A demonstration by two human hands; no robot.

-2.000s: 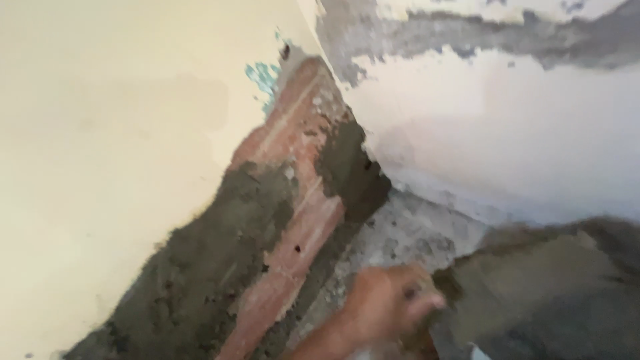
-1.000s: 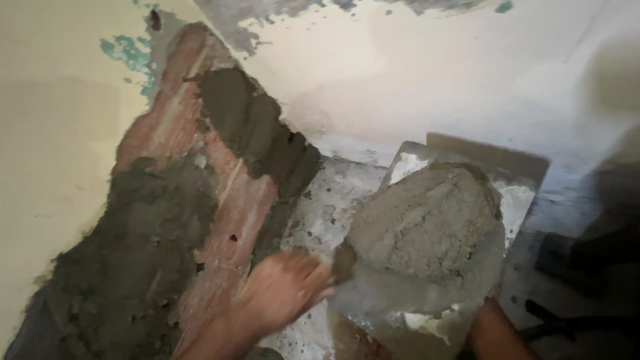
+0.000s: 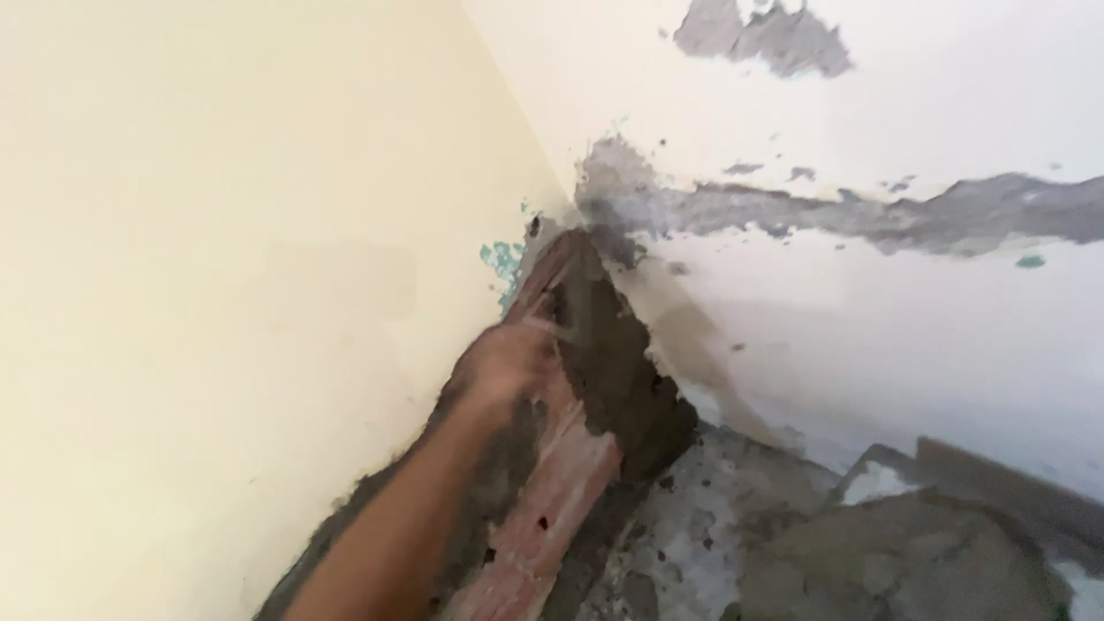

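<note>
My left hand [image 3: 509, 362], blurred by motion, is closed at the exposed red brick strip [image 3: 561, 496] in the wall corner. It seems to grip a trowel, whose blurred blade lies against the wet mortar [image 3: 617, 371] at the top right of the strip. Darker mortar also lies left of the strip, partly behind my forearm. At the lower right, a heap of grey mortar [image 3: 906, 561] rests on a flat board [image 3: 1009, 483], cut off by the frame's edge. My right hand is out of view.
A cream wall [image 3: 216, 259] stands at the left. The white wall [image 3: 862, 336] at the right has a rough grey band [image 3: 776, 211] of bared plaster. A speckled grey surface [image 3: 681, 526] lies below the corner, between the brick strip and the board.
My left hand has moved from beside the mortar heap up to the corner. Mortar now covers more of the upper brick. The view has shifted, leaving the board at the lower right edge.
</note>
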